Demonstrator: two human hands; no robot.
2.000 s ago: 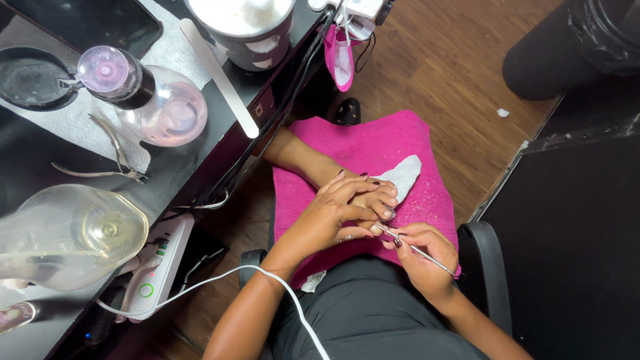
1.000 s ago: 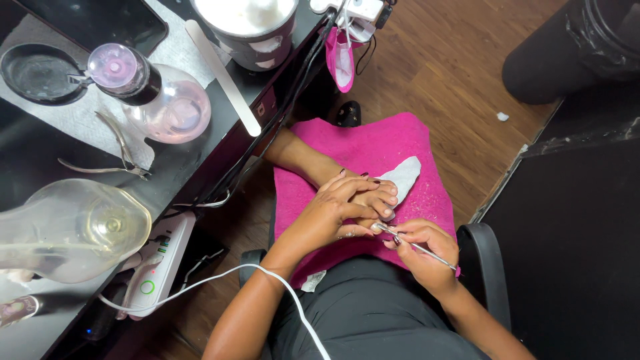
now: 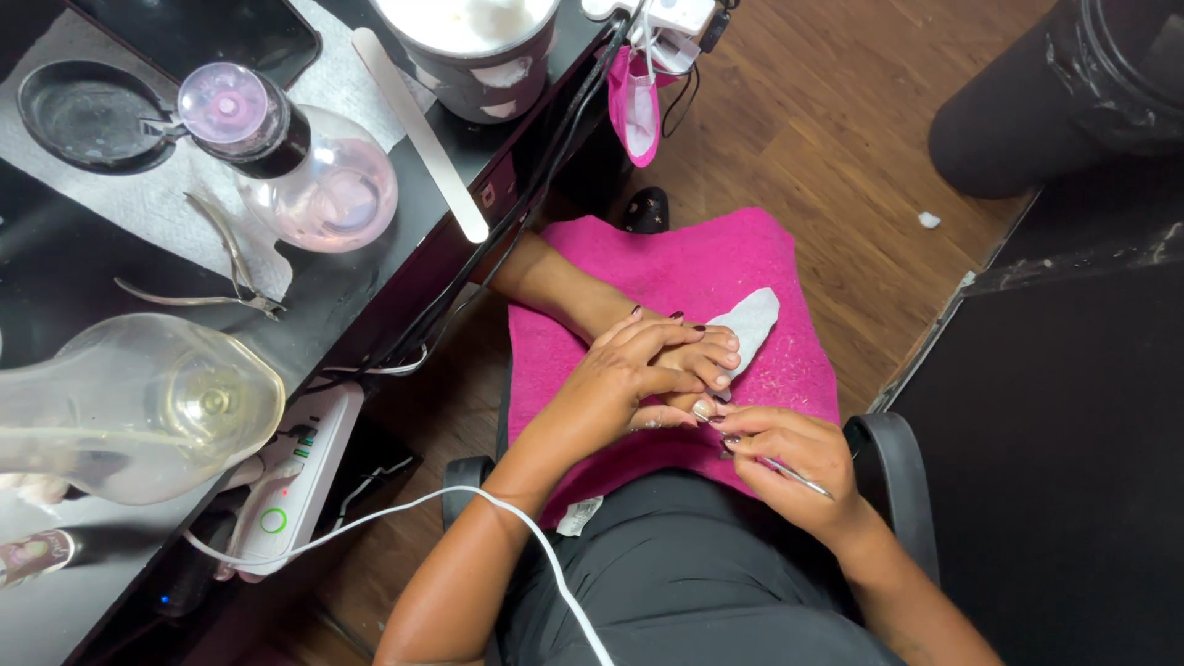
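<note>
Another person's bare foot (image 3: 592,301) rests on a pink towel (image 3: 786,370) over my lap. My left hand (image 3: 629,379) lies across the forefoot, its thumb and fingers gripping around the big toe. My right hand (image 3: 795,453) holds a thin metal nail tool (image 3: 794,476), with its tip at the big toe's nail (image 3: 703,408). Which kind of tip touches the nail is too small to tell. A white tissue (image 3: 751,328) lies under the toes, and pale flecks dot the towel beside it.
On the black desk at left are a nail file (image 3: 421,134), cuticle nippers (image 3: 242,287), a pump bottle (image 3: 324,185) and a tub (image 3: 481,69). A white cable (image 3: 444,495) crosses above my left forearm. A power strip (image 3: 301,472) hangs at the desk's side; a black bin (image 3: 1045,102) stands at upper right.
My left hand stays around the foot. My right hand keeps hold of the metal tool near the big toe, with only a slight shift of the hand.
</note>
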